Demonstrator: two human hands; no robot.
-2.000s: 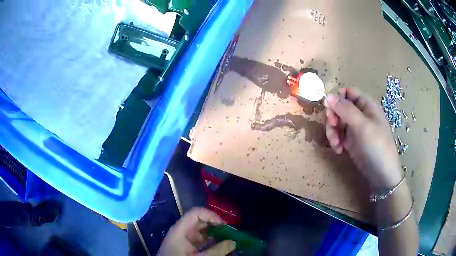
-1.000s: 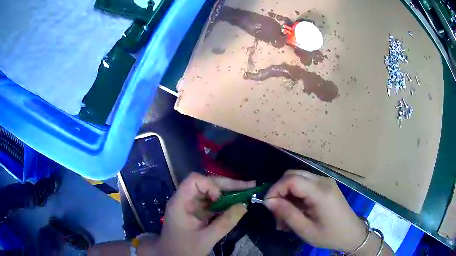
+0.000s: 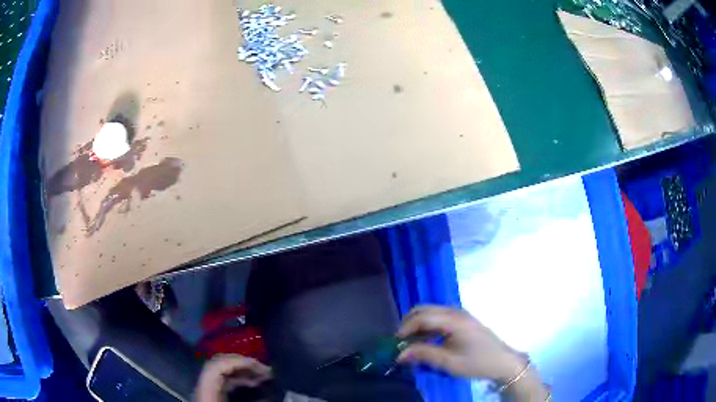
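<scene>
My right hand [image 3: 455, 345] is over the left rim of the lower blue crate, with its fingertips closed on a small dark green part [image 3: 381, 355], which is blurred. My left hand [image 3: 234, 375] is at the bottom edge, partly cut off, with its fingers curled and apart and nothing seen in them. Small silvery metal fittings [image 3: 267, 45] lie in a loose pile on the tan cardboard sheet [image 3: 377, 133]. A small pot with a round white top [image 3: 111, 141] stands beside dark wet stains on the left of the cardboard.
A blue crate [image 3: 616, 290] with a white liner sheet [image 3: 526, 275] stands below the green bench [image 3: 526, 78]. A smartphone [image 3: 129, 381] lies at the lower left. Another blue crate rim [image 3: 23, 235] runs along the left. A red object [image 3: 231, 334] shows below the bench.
The view has swung right, bringing the lower crate in. My hands have moved apart; the green part, earlier in my left hand, is now at my right fingertips.
</scene>
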